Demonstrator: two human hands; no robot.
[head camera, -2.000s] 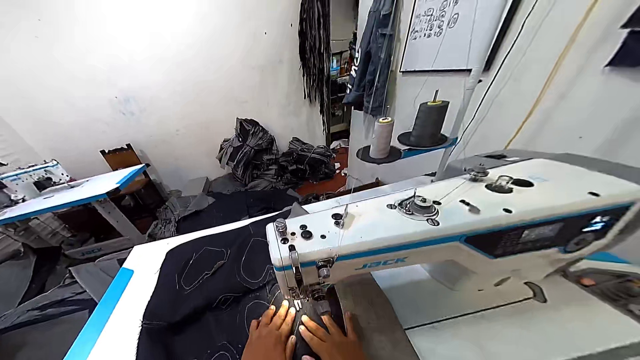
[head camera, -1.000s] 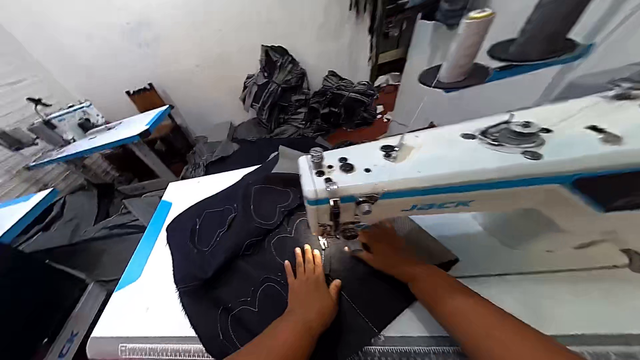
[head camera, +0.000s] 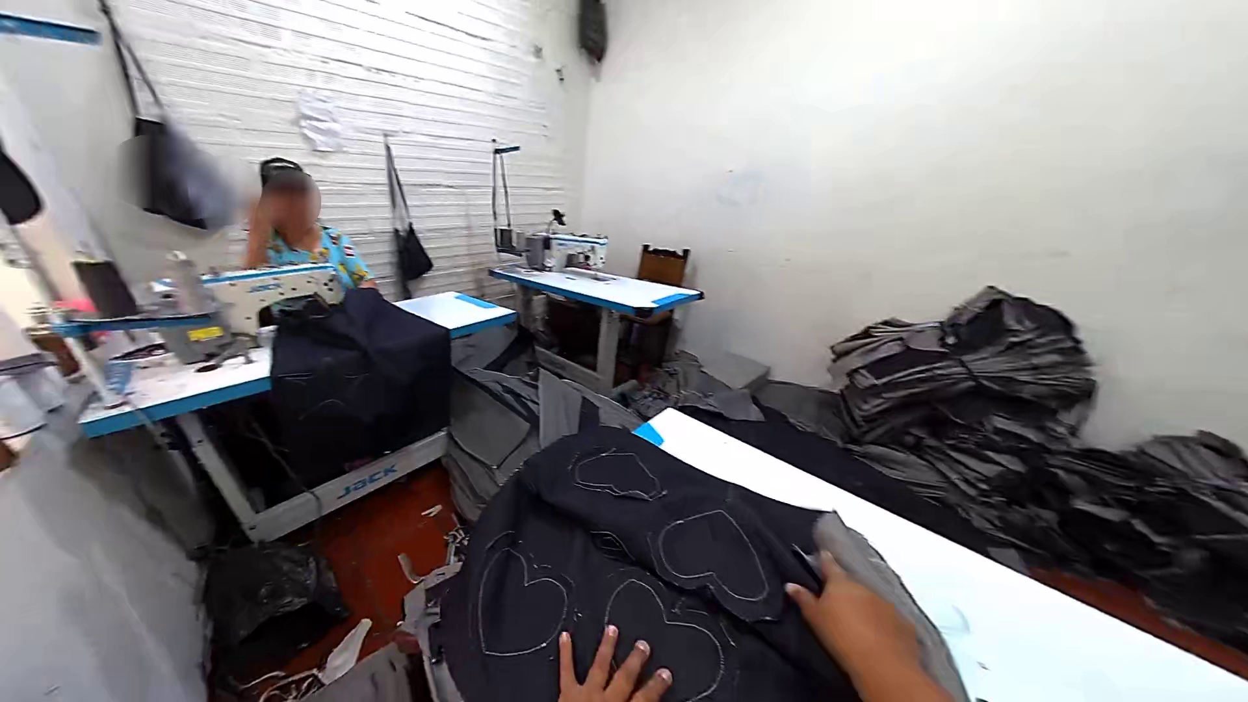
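Dark denim cloth (head camera: 585, 526) with heart-shaped outlines in pale stitching lies over the left end of a white sewing table (head camera: 936, 546) and hangs past its edge. My left hand (head camera: 614, 673) rests on the cloth at the bottom of the view, fingers spread and nothing gripped. To its right, my right hand (head camera: 858, 624) is at the cloth's grey, turned-up edge, thumb and forefinger around a fold of it.
Piles of grey and black cloth (head camera: 965, 370) lie beyond the table. At the left, a person (head camera: 317, 249) sits behind a Jack sewing machine (head camera: 263, 292) with dark cloth draped from its table. Another machine table (head camera: 595, 288) stands at the back. Scraps litter the red floor (head camera: 380, 536).
The view has swung far left, and my sewing machine is out of it. My right hand has gone from beside the needle area to the cloth's grey edge.
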